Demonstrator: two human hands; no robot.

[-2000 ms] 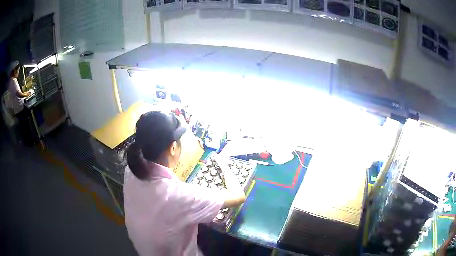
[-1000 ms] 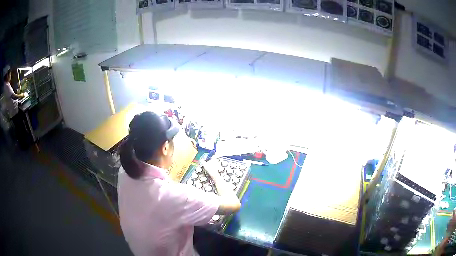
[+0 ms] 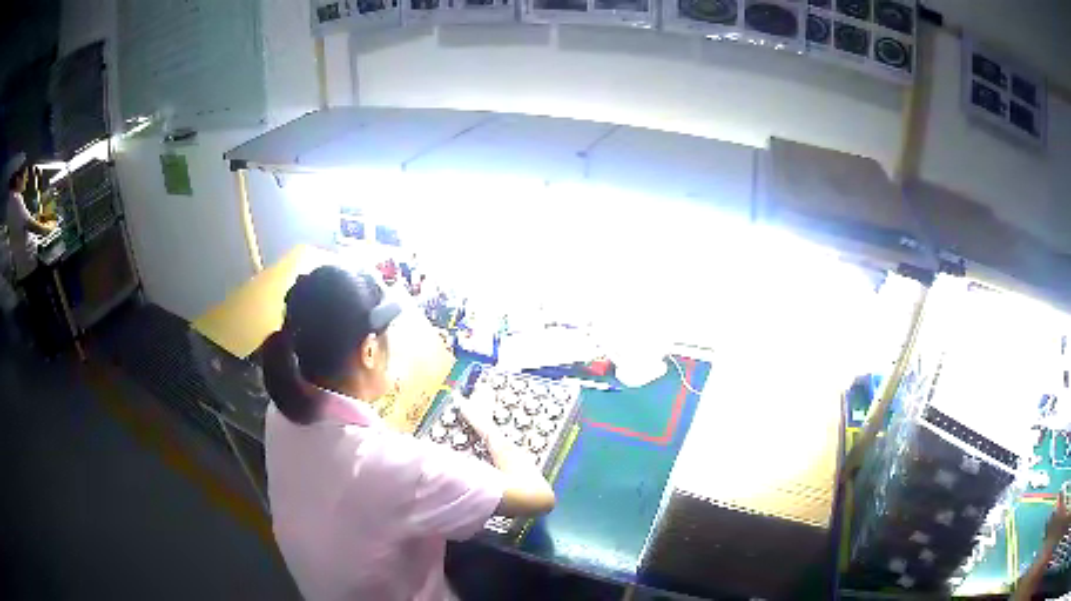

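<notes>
Neither of my hands is in the picture. Nearest in front of me a person in a pale pink top and dark cap (image 3: 364,481) stands at a bench with a green mat (image 3: 605,487). The person's arm reaches over a component tray (image 3: 529,411) with rows of small round parts, too small to name. A dark stack of trays with a pale tan top (image 3: 769,440) stands on the bench to the right. The bench lamp washes out the middle.
A cardboard sheet (image 3: 264,299) lies left of the person. Another dark tray stack (image 3: 928,505) stands at the right, with part of someone's arm (image 3: 1039,558) at the edge. A second person (image 3: 24,223) works far left. A shelf (image 3: 493,141) runs above the bench.
The whole scene has shifted slightly left in the view. The pink-topped person's forearm has moved a little over the tray, the hand now nearer its left side.
</notes>
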